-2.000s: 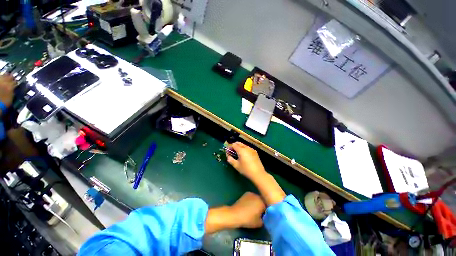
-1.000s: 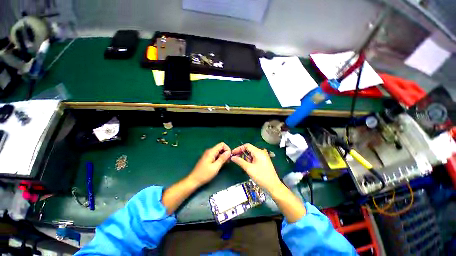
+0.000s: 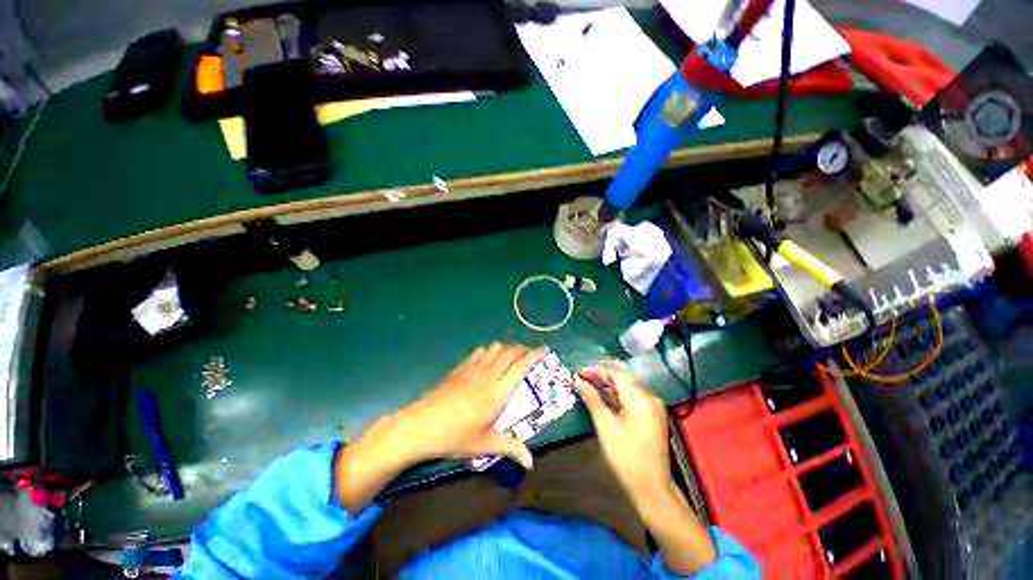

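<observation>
An opened phone (image 3: 541, 399) with its board showing lies tilted near the bench's front edge. My left hand (image 3: 459, 410) holds it from the left, thumb at the lower edge and fingers over the top. My right hand (image 3: 623, 421) is at the phone's right end, its thumb and fingers pinched on a small dark item (image 3: 600, 391), too small to name. The fingers hide part of the phone.
A wire ring (image 3: 544, 303), screw clusters (image 3: 214, 376) and a blue pen (image 3: 159, 442) lie on the green mat. A blue electric screwdriver (image 3: 651, 142) hangs over a round pot (image 3: 580, 227). A yellow-handled soldering iron (image 3: 810, 263) and red compartment tray (image 3: 753, 470) are at right.
Both hands have moved from above the mat down to the phone. My left hand has taken hold of it, and it is tilted more steeply. The view has shifted right, showing the wire ring and red tray.
</observation>
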